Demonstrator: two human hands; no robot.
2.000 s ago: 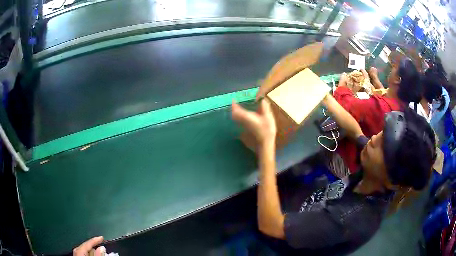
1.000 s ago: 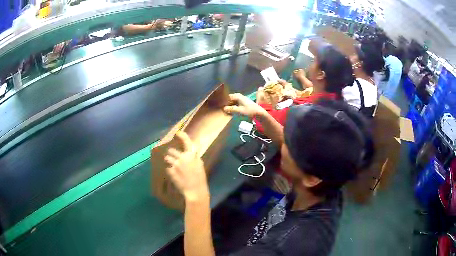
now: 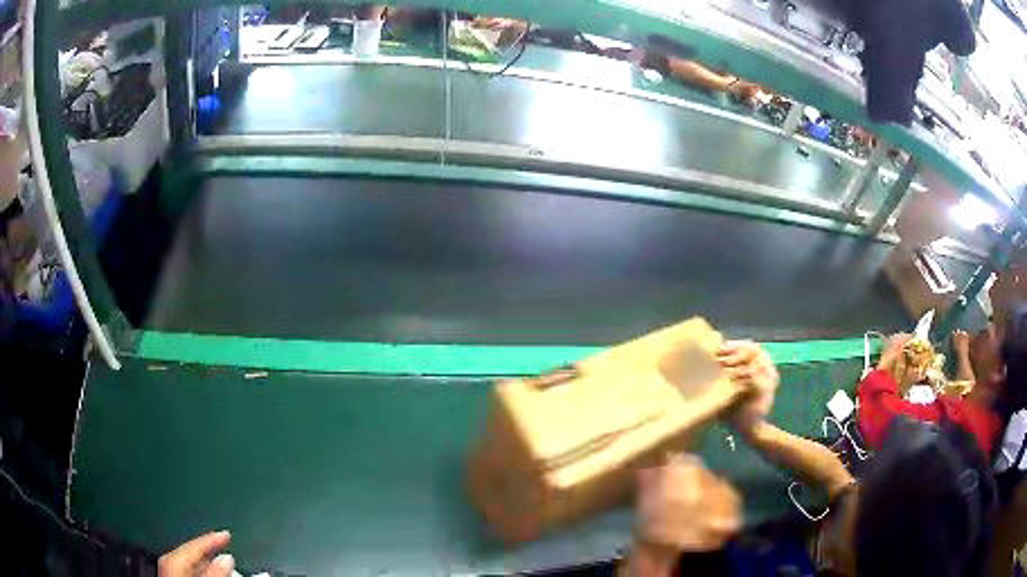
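A brown cardboard carton [image 3: 597, 411] is tilted over the green workbench top [image 3: 282, 451], right of centre. It looks closed and is a little blurred. A neighbouring worker holds it with both hands, one at its right end and one blurred at its near side. My left hand [image 3: 198, 557] is at the bottom left edge, mostly cut off; only the fingers and part of the hand show. A small white bit shows beside it, too cut off to identify. My right hand is not in view.
A dark conveyor belt [image 3: 484, 259] lies behind the bench's light green strip [image 3: 372, 354]. The neighbouring worker [image 3: 918, 502] and a person in red [image 3: 929, 406] are at the right. White cord [image 3: 805, 496] lies near them. A green frame post stands left.
The carton's raised flap is now down, and the worker has turned and tipped the carton over the bench. The view has swung left. My left hand, absent one second ago, shows again.
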